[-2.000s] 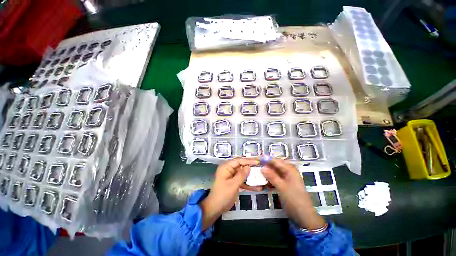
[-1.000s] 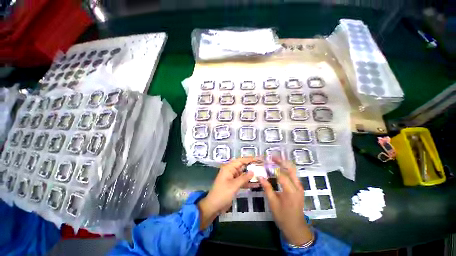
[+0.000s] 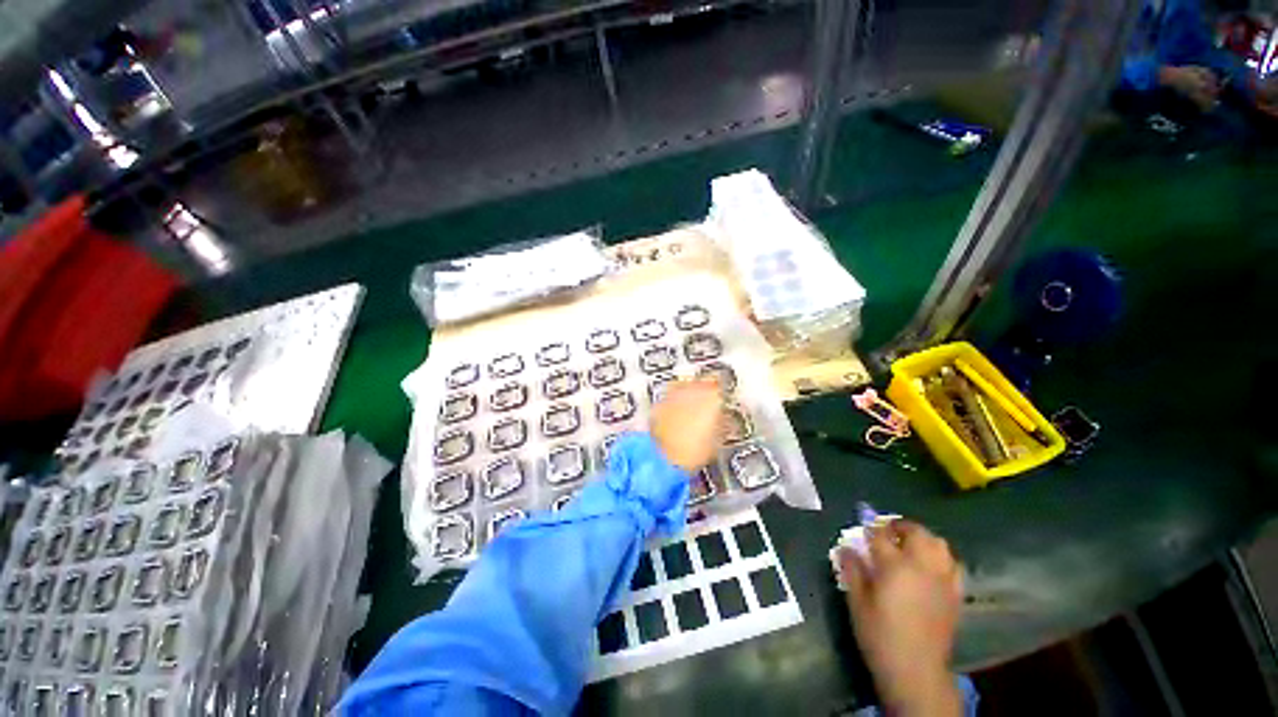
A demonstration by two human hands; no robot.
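The translucent blister tray (image 3: 793, 483) with rows of silver watch-case frames lies in the centre. My left hand (image 3: 690, 423) reaches over its right side, fingers low among the frames; the fingertips are hidden, so I cannot tell whether it holds a frame. The blue sleeve covers part of the front rows. The sticker sheet (image 3: 708, 637), white with dark square gaps, lies in front of the tray, partly under the sleeve. My right hand (image 3: 907, 595) is at the release paper scraps (image 3: 847, 551), covering most of them. A small bluish-purple bit shows at its fingertips; its grip is unclear.
Stacked blister trays (image 3: 266, 560) stand left, with a white board (image 3: 330, 350) and red crate (image 3: 84, 301) behind. Bagged sheets (image 3: 519, 277) and round-sticker sheets (image 3: 785, 266) lie behind the tray. A yellow tool box (image 3: 981, 418), pink-orange handles (image 3: 880, 418) and a metal post (image 3: 1002, 210) are right.
My hands have parted from the white piece and frame they held together. The left moved up over the tray, the right moved right to the scraps. The view has swung up and right.
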